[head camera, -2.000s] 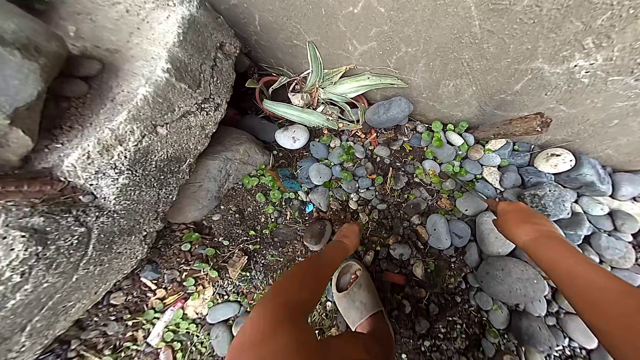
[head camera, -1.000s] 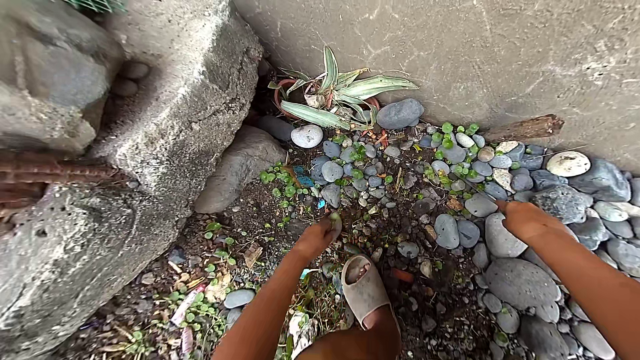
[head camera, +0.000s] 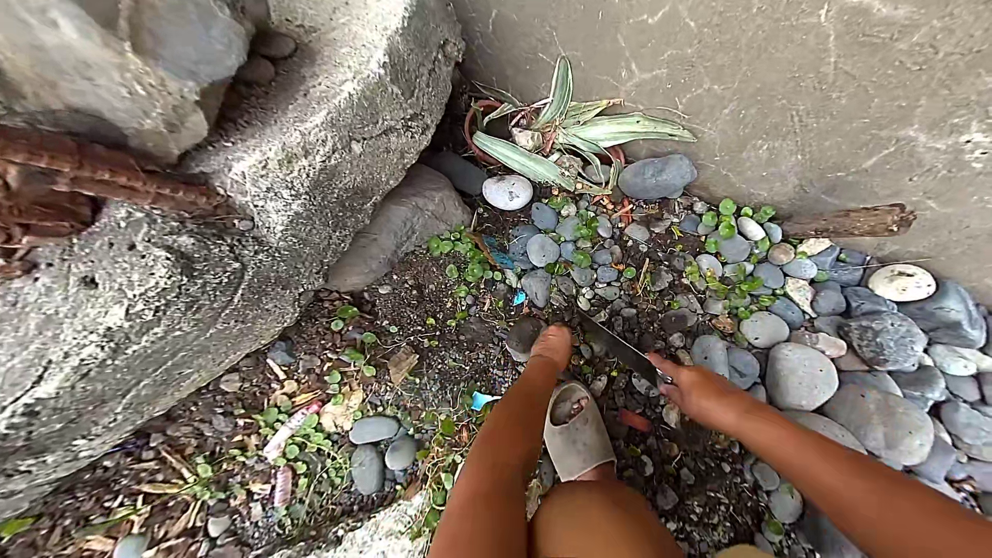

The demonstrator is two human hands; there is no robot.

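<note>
My right hand [head camera: 694, 390] grips the handle of a knife; its dark blade [head camera: 620, 349] points up and left, low over the soil, with the tip among small pebbles. My left hand [head camera: 552, 346] is at a rounded dark stone [head camera: 524, 339], just left of the blade; its fingers are largely hidden, so its hold on the stone is unclear. Both hands are above my foot in a beige slide sandal [head camera: 577, 434]. Grey pebbles [head camera: 542, 249] and small green weeds [head camera: 474, 271] lie beyond the hands.
A big rough boulder [head camera: 310, 155] rises at the left. Behind stands a concrete wall [head camera: 775, 93], with a striped-leaf plant [head camera: 581, 132] and a piece of wood [head camera: 852, 222] along its foot. Larger rounded stones [head camera: 880, 426] cover the right side. A plastic scrap [head camera: 291, 428] lies at lower left.
My right hand has moved left and down from the stones, and the knife blade now shows plainly. My left hand, away to the left a second ago, is closer to the right hand.
</note>
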